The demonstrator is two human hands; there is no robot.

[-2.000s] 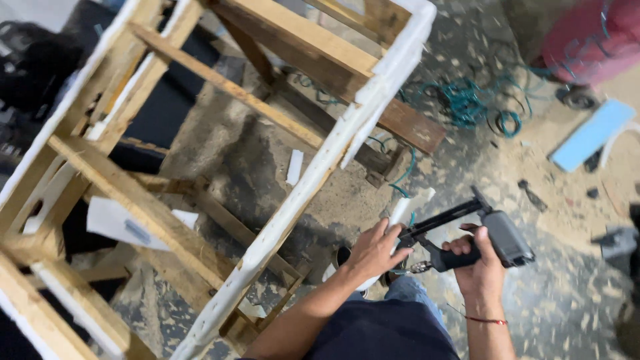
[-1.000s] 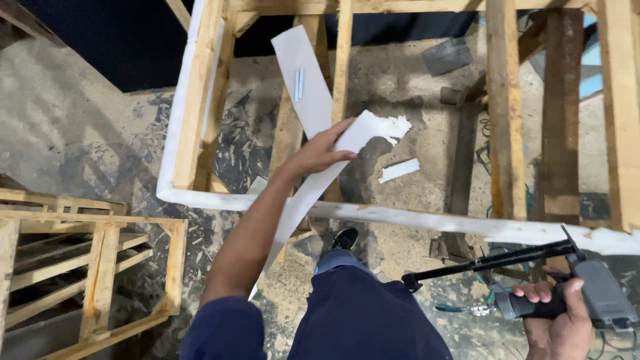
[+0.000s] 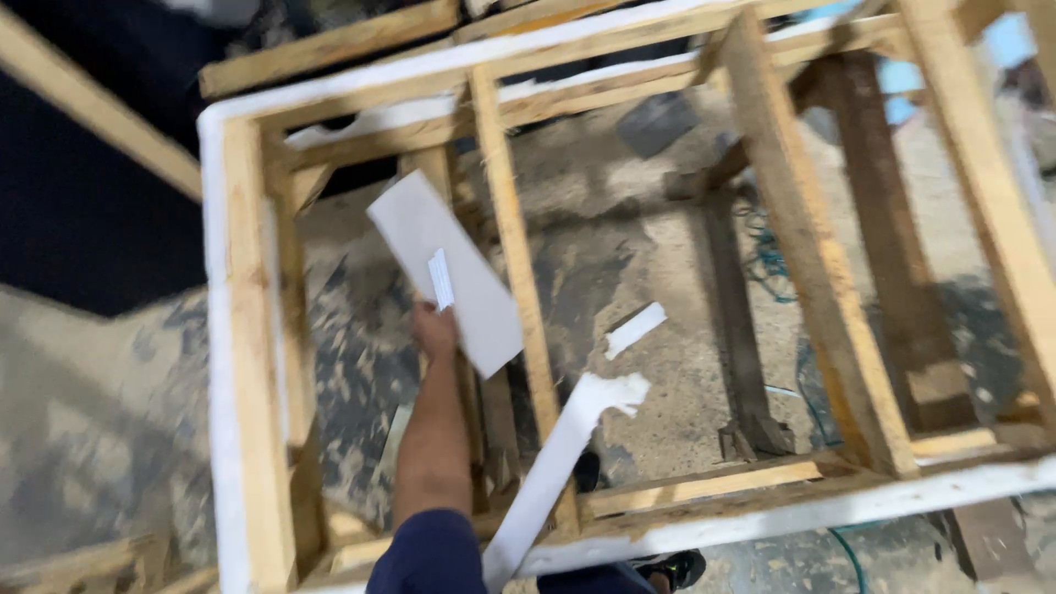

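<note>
My left hand reaches down inside a wooden frame whose outer edges are wrapped in white padding. Its fingers are at the lower end of a strip of staples, which lies over a pale flat board; the blur hides how firmly they close. A long white foam strip with a torn end rests slantwise across the near rail, right of my left arm. My right hand is out of view, and so is the staple gun.
A short white scrap lies beyond the torn strip. Wooden crossbars span the frame on the right. Teal hose lies on the stained floor. A dark shoe shows at the near rail. Another wooden frame stands lower left.
My left hand has let go of the white foam strip and moved to the staples on the board. My right hand with the staple gun has left the view.
</note>
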